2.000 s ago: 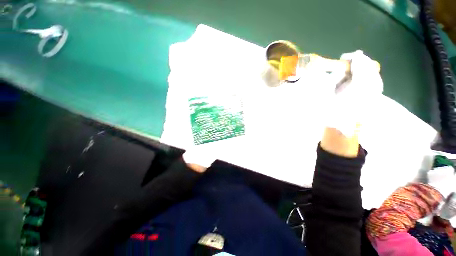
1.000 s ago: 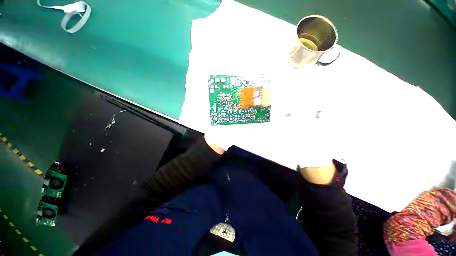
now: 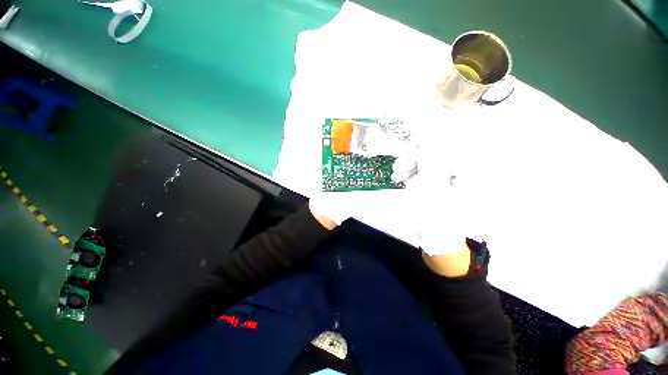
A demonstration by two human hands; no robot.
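A green circuit board [image 3: 359, 173] lies over the white sheet [image 3: 571, 190], its side with pale dots facing up. A brush [image 3: 343, 138] with flat orange bristles and a metal band touches the board's upper left part. My right hand [image 3: 432, 183], in a white glove, holds the brush; the glove blends into the sheet and only some fingertips show. My left hand [image 3: 322, 214] is at the board's lower left edge; its white glove merges with the sheet, so its fingers cannot be made out. A steel cup [image 3: 480, 66] with yellowish liquid stands beyond the board.
A white looped strap [image 3: 132, 22] lies on the green bench [image 3: 220, 80]. Boards with black round parts [image 3: 86, 260] sit at the far edge of the black surface [image 3: 168, 220] on the left. A neighbour's patterned sleeve [image 3: 622, 333] is at lower right.
Two seconds ago the brush was at the cup; then it came to the board. Since the last earlier frame, it has moved to the board's upper left part.
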